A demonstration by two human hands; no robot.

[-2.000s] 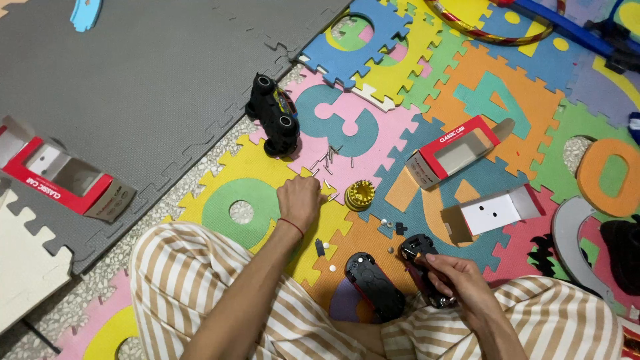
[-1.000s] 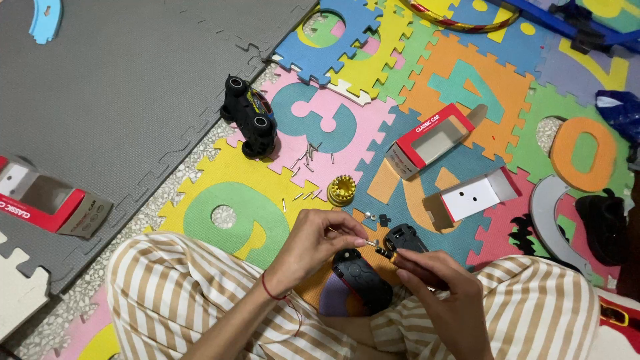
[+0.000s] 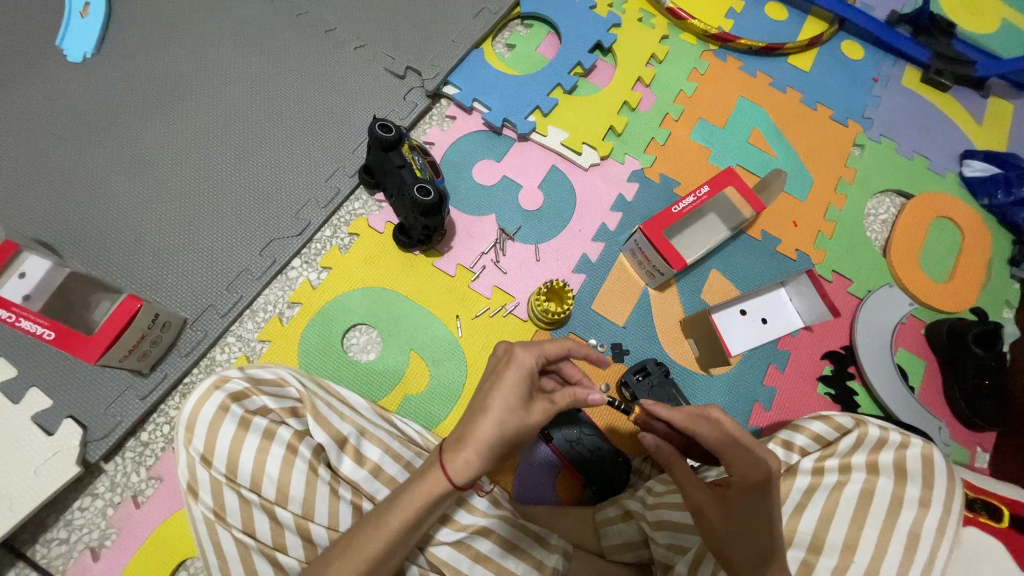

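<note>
My right hand (image 3: 712, 464) is closed on a small screwdriver (image 3: 620, 406) with a dark shaft and an orange-brown part near the fingers. At its tip, my left hand (image 3: 532, 396) pinches the end between thumb and finger; whether a bit sits there is too small to tell. Just behind lies a black toy car part (image 3: 652, 380), partly hidden by the right hand. Below the left hand rests another black toy car part (image 3: 588, 456). A yellow round bit holder (image 3: 551, 302) stands beyond the hands. Loose screwdriver bits (image 3: 498, 250) are scattered to its left, and small parts (image 3: 618, 352) lie nearby.
Foam number tiles (image 3: 384, 344) cover the floor beside a grey mat (image 3: 184, 144). A black toy car (image 3: 406, 184) lies at the mat's edge. Open red car boxes (image 3: 696, 220) (image 3: 120, 328), a white box insert (image 3: 756, 320), a grey curved track (image 3: 876, 352) and a black shoe (image 3: 968, 368) surround the work.
My left hand has moved from the loose bits to the screwdriver tip beside my right hand. The right hand held the black car part earlier; now it holds the screwdriver.
</note>
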